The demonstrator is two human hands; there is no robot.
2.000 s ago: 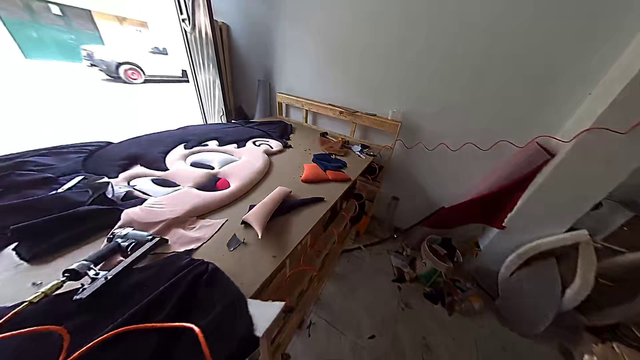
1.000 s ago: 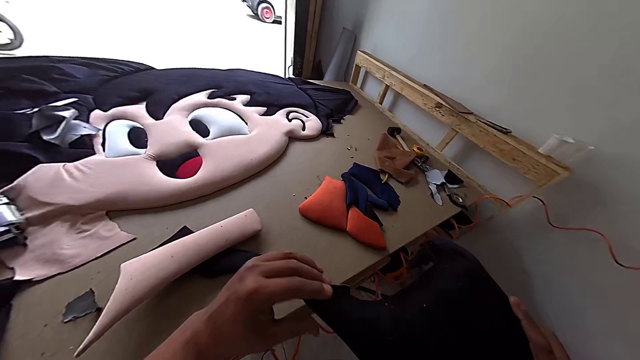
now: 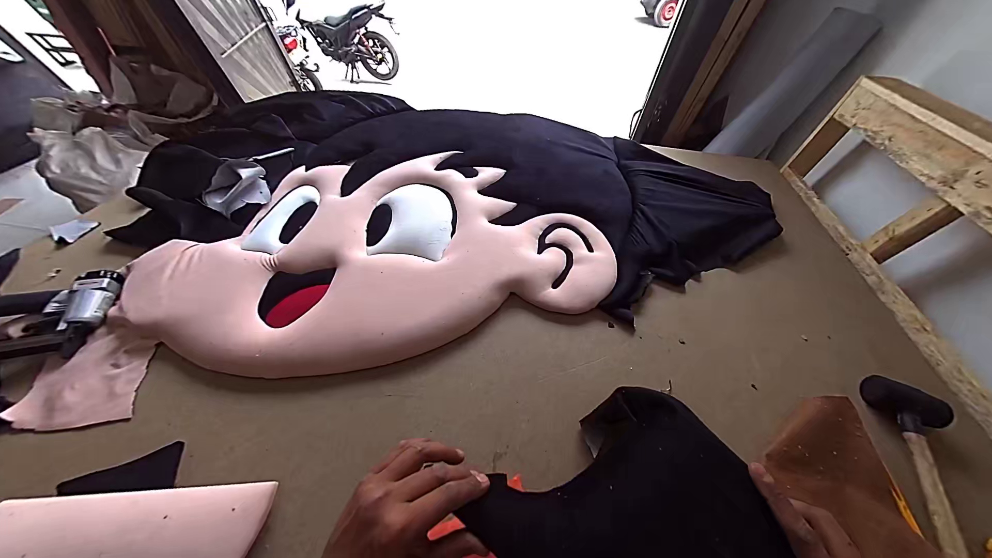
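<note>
My left hand grips the left edge of a black fabric-covered piece with a curved notch, at the bottom of the head view. On that piece's right edge lie the fingers of my right hand, partly cut off by the frame. Bits of orange show beneath the piece by my left hand. Beyond it lies a large padded cartoon face in pink fabric, with black hair, white eyes and a red tongue. Loose pink fabric hangs from its left end.
A black-headed mallet and a brown piece lie at the right of the worktable. Pneumatic tool parts sit at the left edge. A pink padded strip lies lower left. A wooden frame borders the right side.
The view has swung left and closer to the face. The black piece, low beside the table edge one second ago, is now over the tabletop, with both hands still at it.
</note>
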